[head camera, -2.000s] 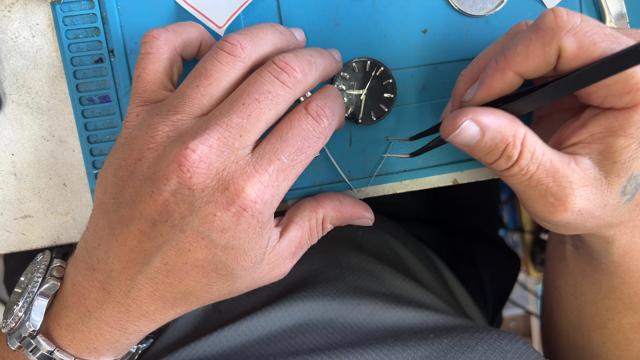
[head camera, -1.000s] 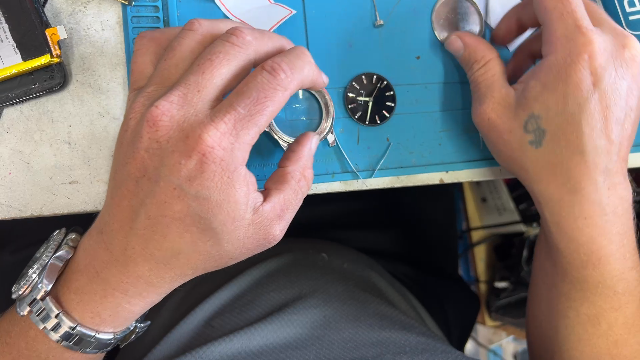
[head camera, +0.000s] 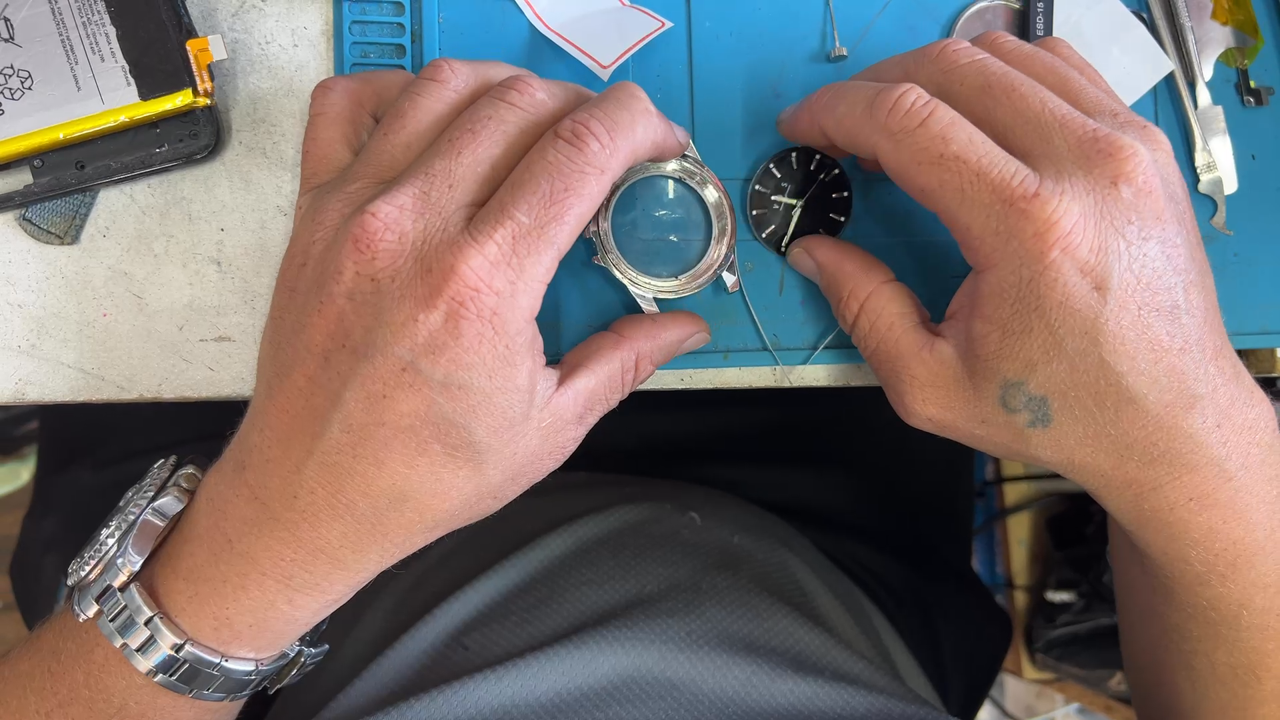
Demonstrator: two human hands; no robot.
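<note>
My left hand [head camera: 440,250] holds a silver metal watch case [head camera: 722,262] flat on the blue mat, index finger at its upper edge and thumb by its lower lug. The case is without a dial; blue shows through its crystal. Just right of it lies the black watch dial with hands [head camera: 800,200]. Thumb and index finger of my right hand [head camera: 1010,220] are at the dial's lower and upper right edges; whether they grip it firmly is not clear. A thin clear strand [head camera: 762,325] runs below the case. A small crown with stem [head camera: 837,52] lies above the dial.
The blue work mat [head camera: 740,110] covers the bench. A phone part with a battery [head camera: 100,80] lies at the left. At the top are a red-edged paper [head camera: 600,30] and a round metal disc [head camera: 985,18]. White paper [head camera: 1110,50] and metal tools [head camera: 1205,130] lie at the right.
The black tweezers seen in my right hand two seconds ago have left it. My right hand has moved from the round metal disc to the dial.
</note>
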